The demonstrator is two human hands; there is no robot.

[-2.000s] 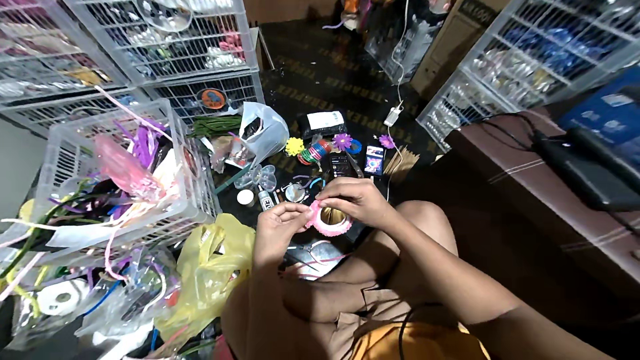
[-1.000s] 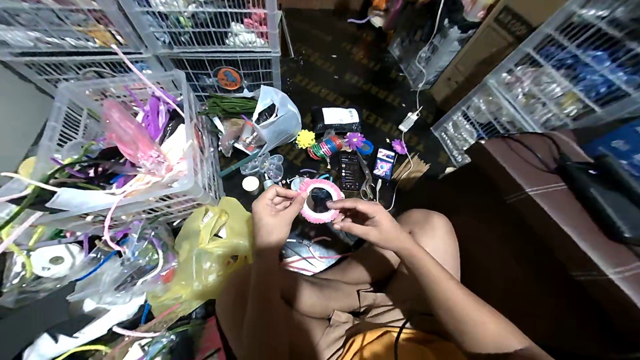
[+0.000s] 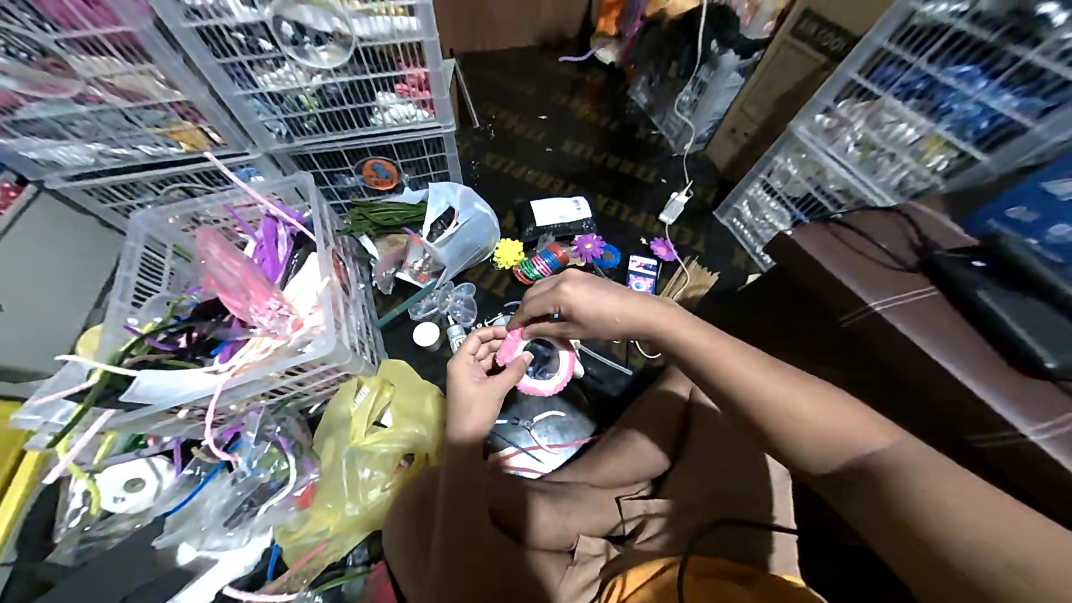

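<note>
A pink and white ring, fuzzy at its pink edge, is held up between both hands above the lap. My left hand pinches the ring's left side between thumb and fingers. My right hand bends over the top of the ring with its fingertips at the pink edge; the exact grip there is partly hidden. Beneath the ring lies a rounded grey surface with red and white thin stems on it. Just left of the hands are a white round lid and a small bottle.
A plastic crate full of pipe cleaners and bags stands left, beside a yellow plastic bag. Ahead lie a phone, a yellow flower, a purple flower and colourful rolls. A white cable crosses the floor. Mesh crates flank both sides.
My right hand has moved from the ring's lower right side to its top since one second ago. My left hand stays on the ring's left side.
</note>
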